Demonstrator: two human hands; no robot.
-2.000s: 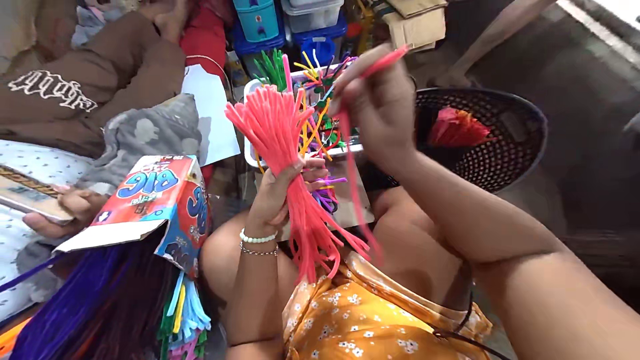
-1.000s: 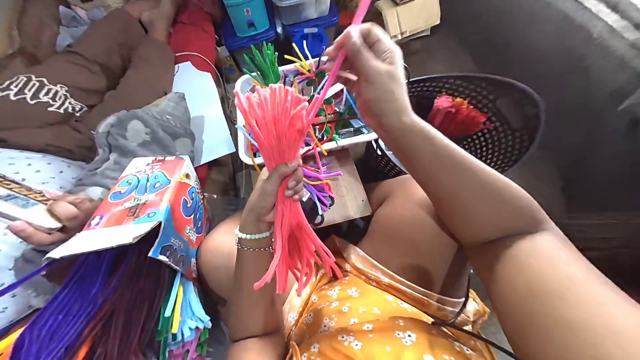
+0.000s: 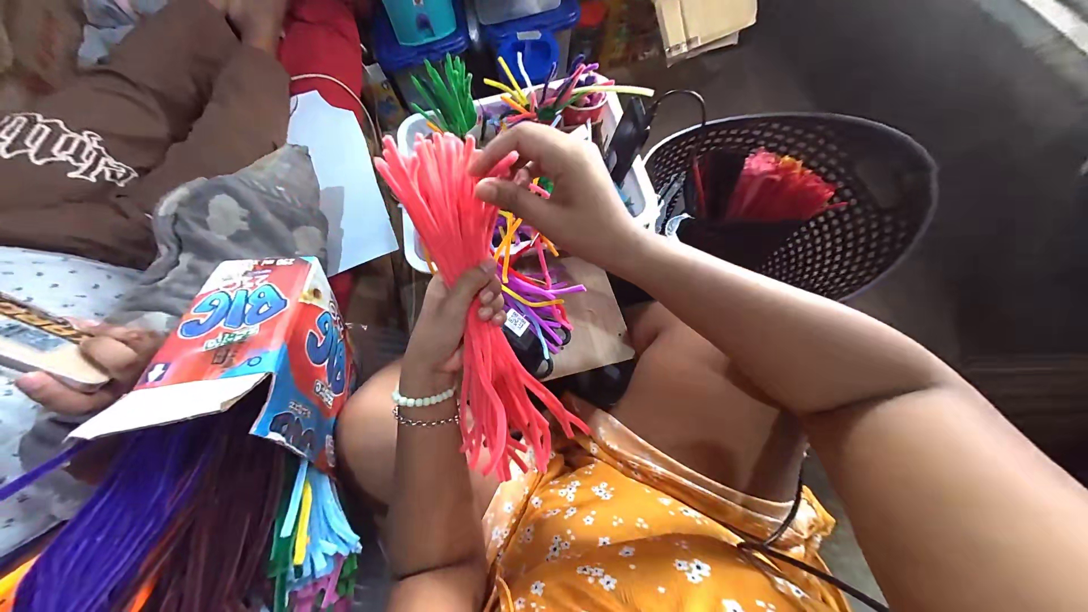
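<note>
My left hand [image 3: 466,310] is closed around the middle of a thick bundle of coral-pink pipe cleaners [image 3: 501,399]; their ends fan out above and below the fist. At the top right of the bundle, my right hand [image 3: 552,183] has its thumb and fingertips at the upper ends of the stems. Whether it pinches a stem is not clear. Behind both hands stands a white plastic basket [image 3: 411,242] with green, yellow and purple pipe cleaners. A piece of cardboard [image 3: 595,327] lies below the basket, with purple and orange stems over it.
A black perforated basket [image 3: 884,212] at right holds a red-pink bunch [image 3: 778,187]. At left, a printed carton [image 3: 229,314] has purple, dark and light-blue stems coming out. Another person's hand [image 3: 110,361] holds a flat object beside it. Blue-lidded bins [image 3: 527,51] stand at the back.
My right hand has come down from above and right of the bundle to its upper ends. The long pink stem it held up is no longer seen apart. My left hand keeps its hold.
</note>
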